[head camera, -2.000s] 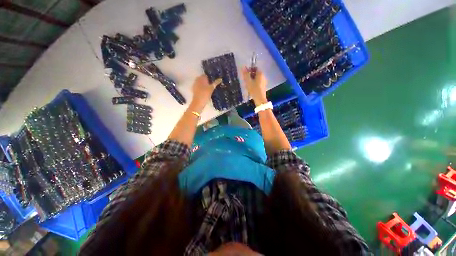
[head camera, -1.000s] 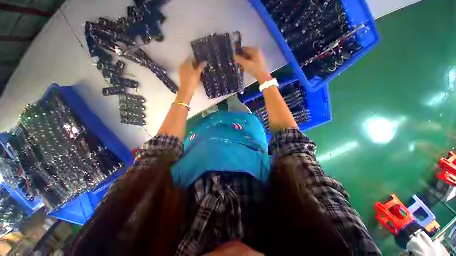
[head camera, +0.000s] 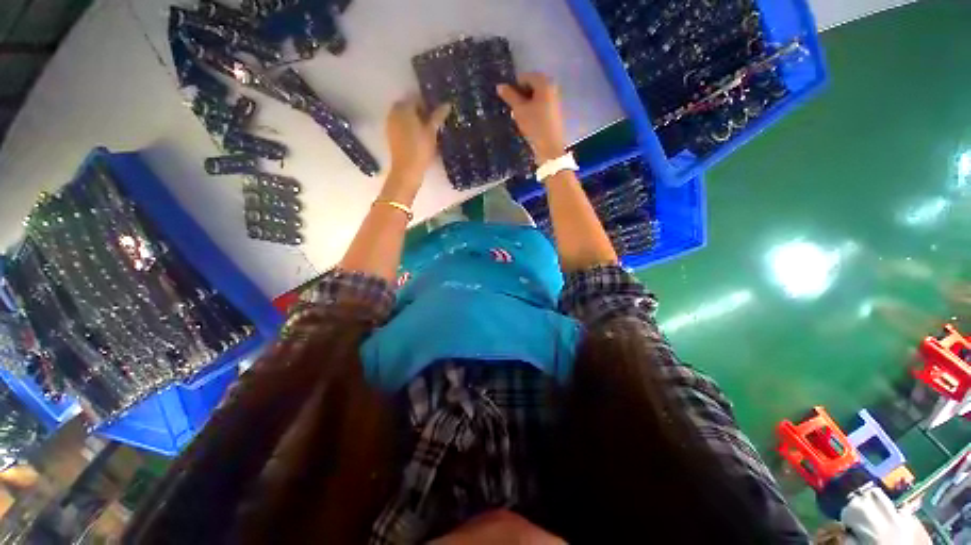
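A dark circuit board panel (head camera: 474, 112) with rows of small shiny parts lies at the near edge of the white table (head camera: 373, 64). My left hand (head camera: 413, 138) grips its left edge, thumb on top. My right hand (head camera: 538, 117) grips its right edge, thumb on top. The fingers under or behind the panel are partly hidden. A jumbled pile of dark board strips (head camera: 250, 80) lies left of my hands. A small strip block (head camera: 274, 209) of joined short strips lies at the near end of the pile.
A blue bin of dark panels (head camera: 665, 170) stands at upper right, overlapping a lower blue bin (head camera: 681, 229) beside my body. A heaped blue bin (head camera: 176, 224) stands at left. Red stools (head camera: 818, 447) and a blue stool (head camera: 878, 452) are on the green floor at lower right.
My right hand was at a separate small piece right of the panel; now it grips the panel's right edge and no separate piece shows. The view has shifted.
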